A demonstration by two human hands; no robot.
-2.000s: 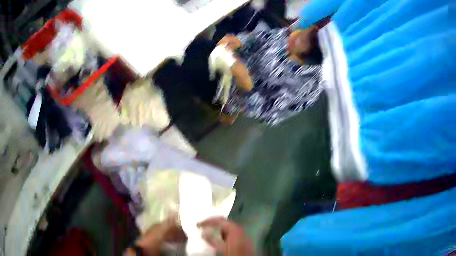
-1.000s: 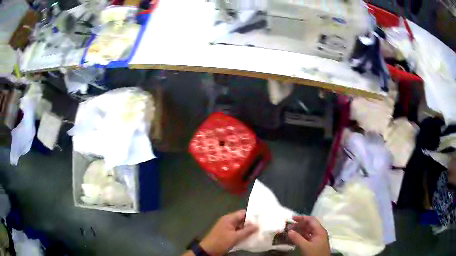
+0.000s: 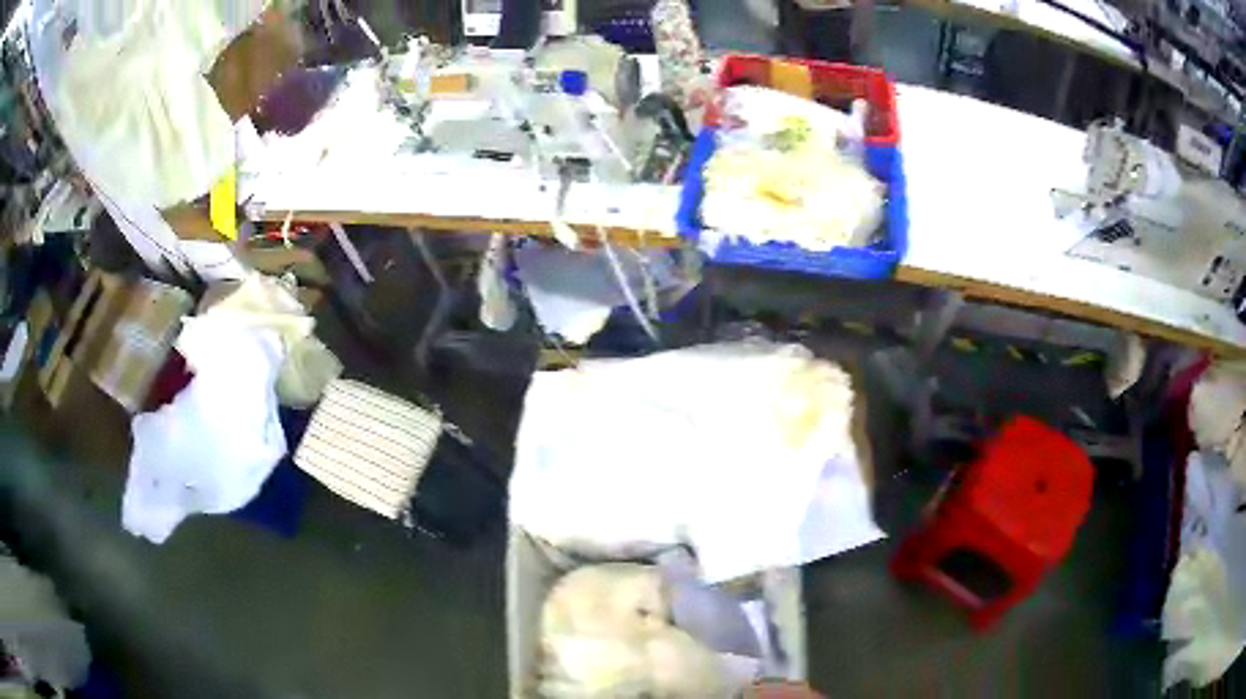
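Note:
A sliver of a hand [image 3: 782,691] shows at the bottom edge, cut off by the frame; I cannot tell which hand it is or whether it holds anything. The rest of my hands is out of the picture. Nearest in front is a pale fabric bin [image 3: 522,621]. White cloth [image 3: 622,437] lies over its top, with a corner hanging at the right. Cream cloth [image 3: 601,621] and a greyish-lilac cloth [image 3: 711,609] lie in the bin's open front part. The hand sliver is at the bin's lower right.
A red stool [image 3: 1018,505] stands right of the bin, a striped padded seat [image 3: 366,448] left. Behind, a wood-edged white table [image 3: 984,164] bears a blue basket [image 3: 806,260] of cream pieces, a red basket [image 3: 881,103] and sewing machines. White cloth [image 3: 205,417] hangs over things at left.
The view has swung left from the co-worker's side, past the red stool, to the pale bin. Both hands and the white piece they held have left the frame, except for one sliver of a hand.

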